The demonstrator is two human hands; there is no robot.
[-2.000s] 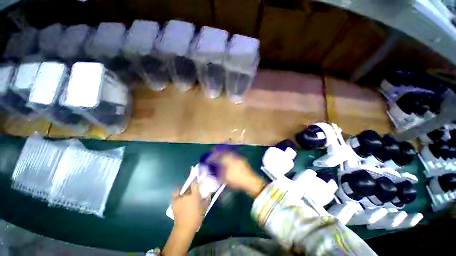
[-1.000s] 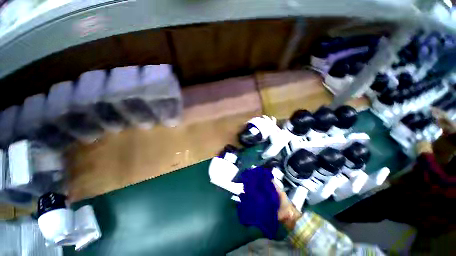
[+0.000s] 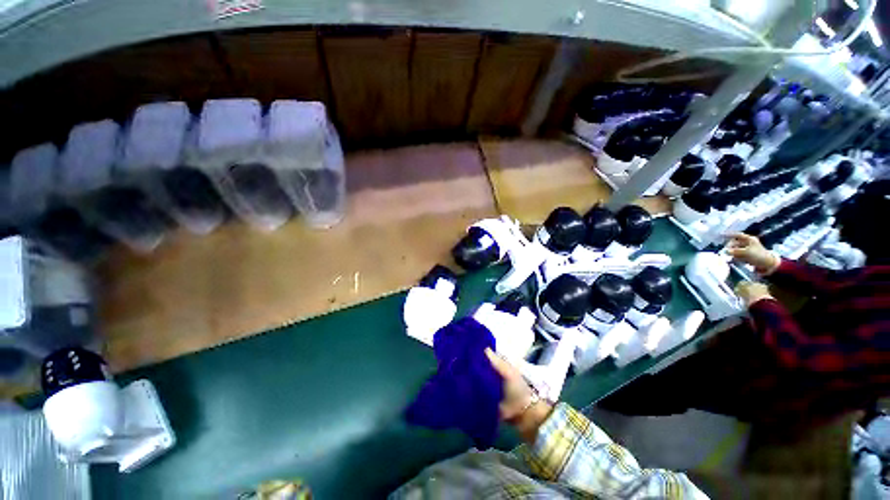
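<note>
My right hand holds a crumpled dark blue-purple cloth over the bench's near side. The cloth hides what lies directly under it. A white camera with a black head stands just behind the cloth, with white camera parts partly covered beside it. Another white camera with a black, dotted top and a flat white bracket stands at the left end of the green bench. My left hand is out of the picture; only a bit of its sleeve shows at the bottom edge.
Rows of white-and-black cameras stand to the right. Another person's hands are at a white camera further right. Packed clear blisters stand on the brown board. Ribbed clear trays lie lower left. A metal post rises behind.
The view has turned right since the first frame. My hands worked together on a white piece then; now the camera stands at left and my right hand has the cloth near the rows.
</note>
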